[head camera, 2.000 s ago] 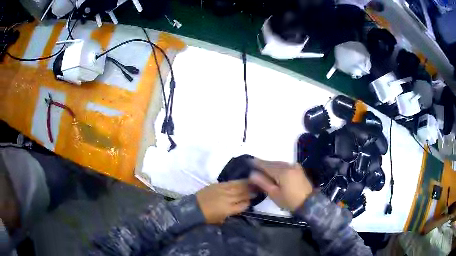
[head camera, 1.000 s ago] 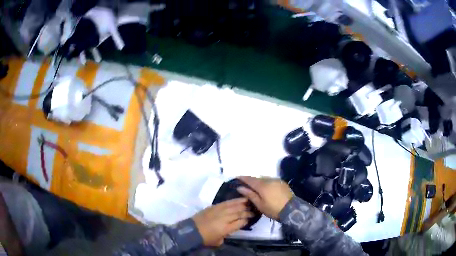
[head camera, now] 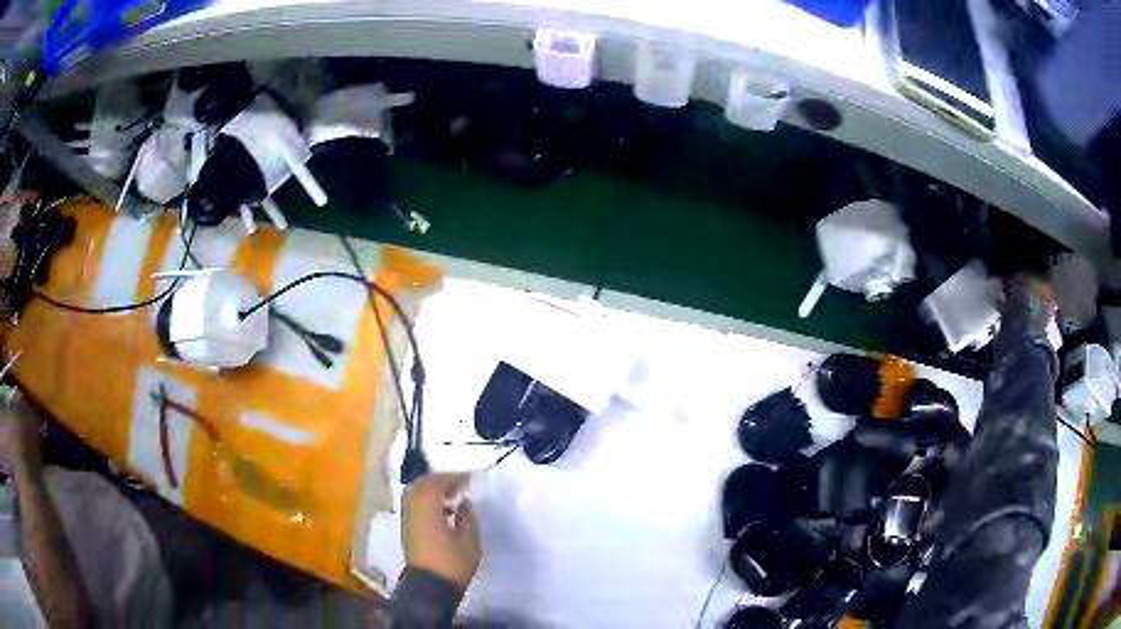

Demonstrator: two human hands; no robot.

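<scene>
An open two-part black unit lies on the white sheet, with thin strands at its lower side. My left hand is below and left of it, fingers curled beside the connector end of a black cable. A small pale spot shows at the fingertips; whether the hand holds something is unclear. My right hand is small and partly hidden at the far right back, near white housings; its fingers are unclear. Its dark sleeve passes over the pile of black shells.
A white housing with cable and red-handled cutters lie on the orange-taped area at left. Part-assembled cameras stand at the back left. Small cups line the raised shelf edge. Another person's arm is at the left edge.
My hands have separated: the left has moved left to the cable, the right has reached far right and back. The black round part they held is no longer seen. The view has shifted, showing the shelf.
</scene>
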